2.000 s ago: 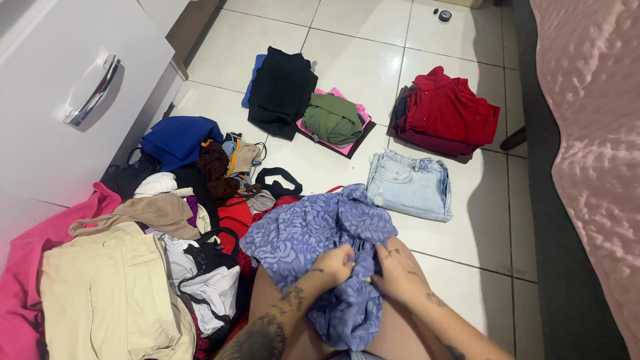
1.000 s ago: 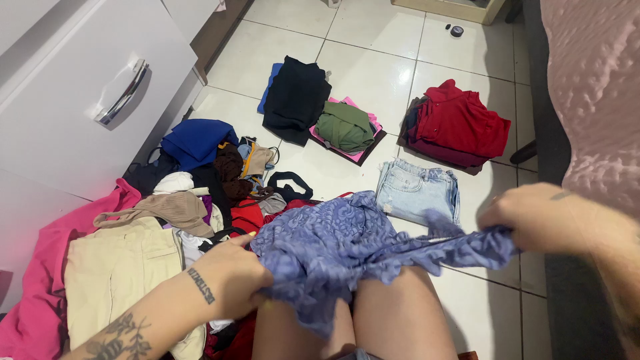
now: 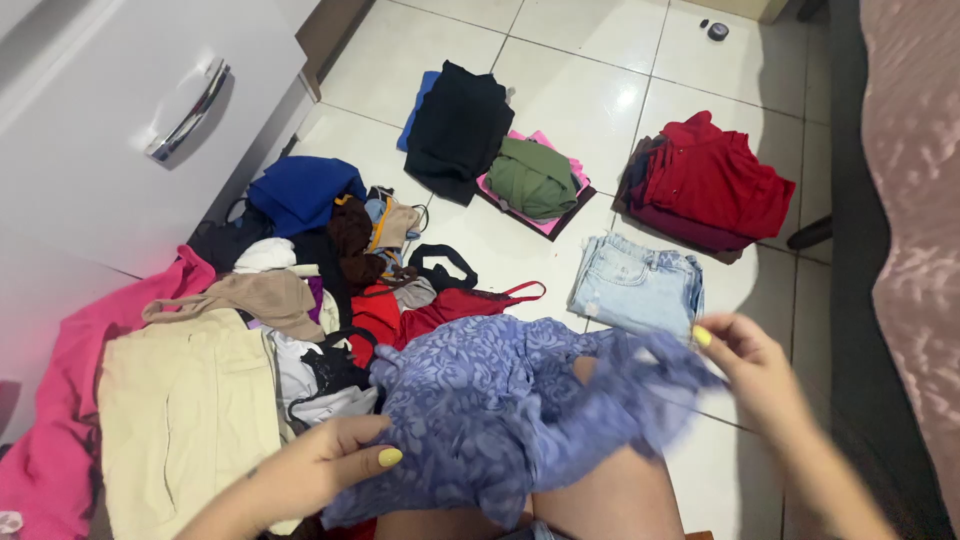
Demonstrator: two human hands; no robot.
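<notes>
A blue floral garment [image 3: 465,375] with ruffled edges lies spread over my thighs. My left hand [image 3: 337,457] is at its lower left edge, thumb and fingers close to the cloth; whether they pinch it cannot be told. On the right, my right hand [image 3: 739,352] is raised beside the garment's blurred right end, thumb near fingertips, and its hold on the cloth is unclear. Just beyond that hand lie folded light-blue denim shorts [image 3: 637,281] on the tiles. Left of the garment, a red strappy top [image 3: 457,311] touches the heap of loose clothes.
Cream trousers [image 3: 187,420], a pink garment [image 3: 67,390] and a blue cloth [image 3: 304,191] lie in the left heap, beside a white drawer front [image 3: 112,150]. Folded stacks topped with black [image 3: 457,127], green [image 3: 532,176] and red clothes [image 3: 712,180] sit ahead. A pink bedcover [image 3: 911,225] hangs at right.
My hands were close together on the bunched garment at first, then moved apart with its ruffled edge stretched between them. Now the garment lies lower and looser over my thighs.
</notes>
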